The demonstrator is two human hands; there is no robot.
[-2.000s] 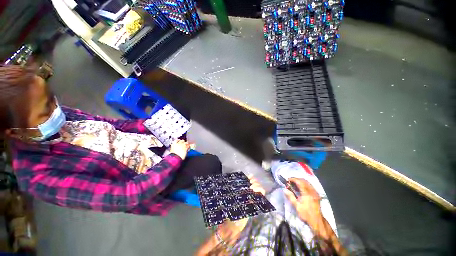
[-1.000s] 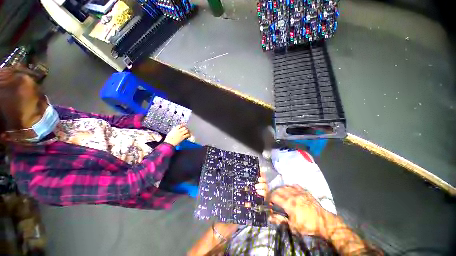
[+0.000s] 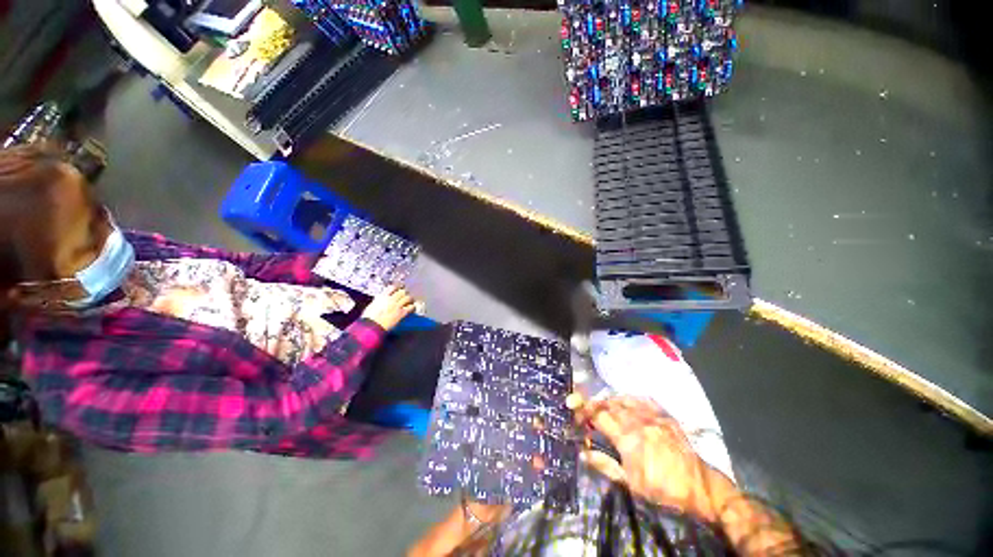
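A black circuit board panel (image 3: 503, 413) with pale dots is held tilted over my lap, its solder side facing me. My left hand (image 3: 474, 524) is at the panel's lower edge, mostly hidden behind the panel and some dark strands. My right hand (image 3: 642, 441) is at the panel's right edge, its fingers closed around a small dark tool (image 3: 599, 446) that is mostly hidden. A white cloth (image 3: 659, 381) with a red mark lies beside my right hand.
A slotted black board rack (image 3: 666, 207) reaches the worn bench edge, with stacked boards (image 3: 651, 54) at its far end. At the left sits a masked person (image 3: 218, 359) holding another panel (image 3: 367, 258). A blue stool (image 3: 267, 201) and a green post (image 3: 472, 22) stand beyond.
The panel has turned and now shows more of its face. My right hand has moved left from the cloth to the panel's right edge. The other person's panel has tilted.
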